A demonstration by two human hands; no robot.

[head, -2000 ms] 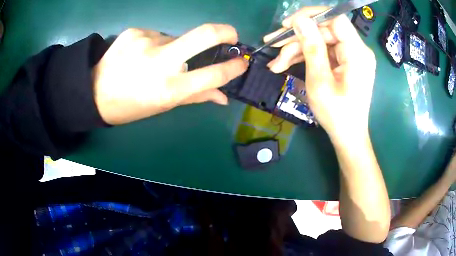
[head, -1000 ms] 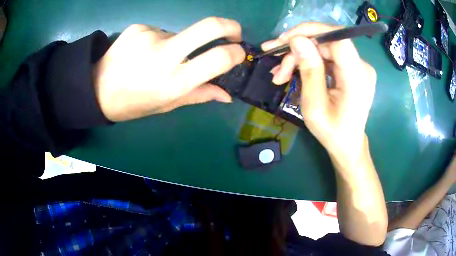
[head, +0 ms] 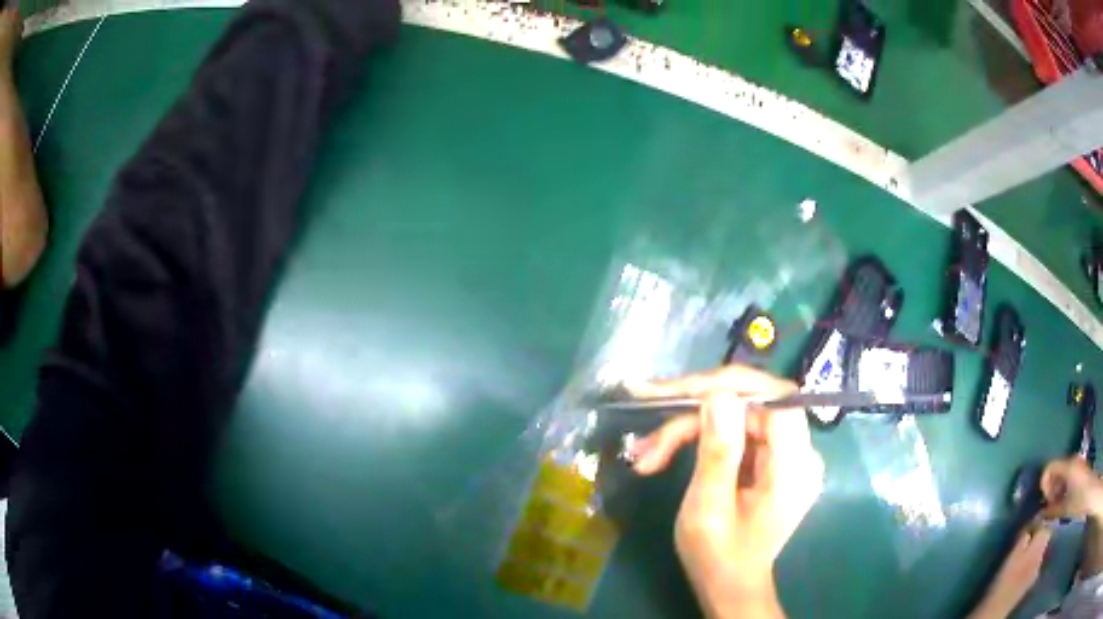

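Note:
My right hand (head: 744, 484) holds dark, slim tweezers (head: 835, 399) across the fingers, tips pointing left above the table. The sheet of amber-yellow tape rectangles (head: 559, 538) lies flat just below and left of the hand. A clear glaring film (head: 641, 320) lies beyond it. My left arm, in a black sleeve, reaches to the top edge; my left hand is out of the picture. The opened housing does not show in my hands. No tape piece can be made out at the tweezer tips.
Several black device units (head: 901, 375) lie at the right, with a speaker module with a yellow centre (head: 756, 333) beside them. A dark piece with a grey round spot (head: 594, 41) sits on the pale far strip. Another person's hands (head: 1070, 490) are at the right edge; a bare arm is at the left edge.
The view has shifted, showing more of the far side. The left hand has left the housing and gone out at the top. The right hand with the tweezers is now near the tape sheet.

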